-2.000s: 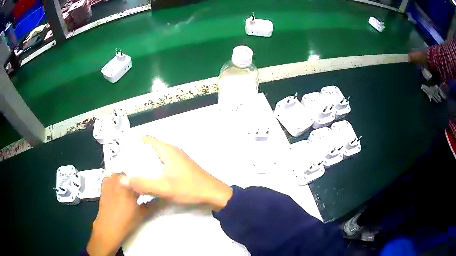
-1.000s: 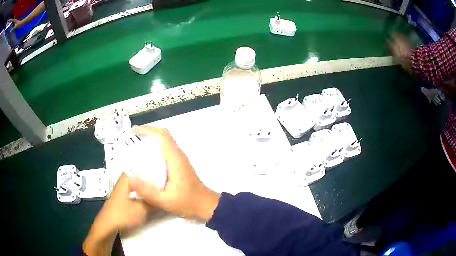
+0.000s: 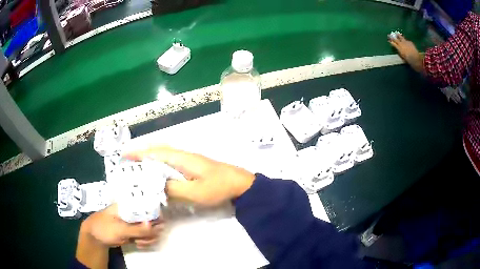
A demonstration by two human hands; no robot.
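Observation:
My left hand is shut on a white plug adapter, held pins up above the white work sheet. My right hand is at the adapter's right side, shut on what looks like a white cloth, partly hidden and blown out by glare. Another pinned white block shows just behind the held one; I cannot tell whether it is also held. A single unit lies on the sheet. A clear bottle with a white cap stands at the sheet's far edge.
The right-hand group of units stands in close rows beside the sheet. The left-hand group sits beside my left hand. One unit lies on the green belt. At far right a person's hand reaches over the belt.
My hands have drawn apart and the held adapter now shows, pins up. The belt unit nearest me has moved right; the farther one is no longer seen separately. The other person's hand has shifted.

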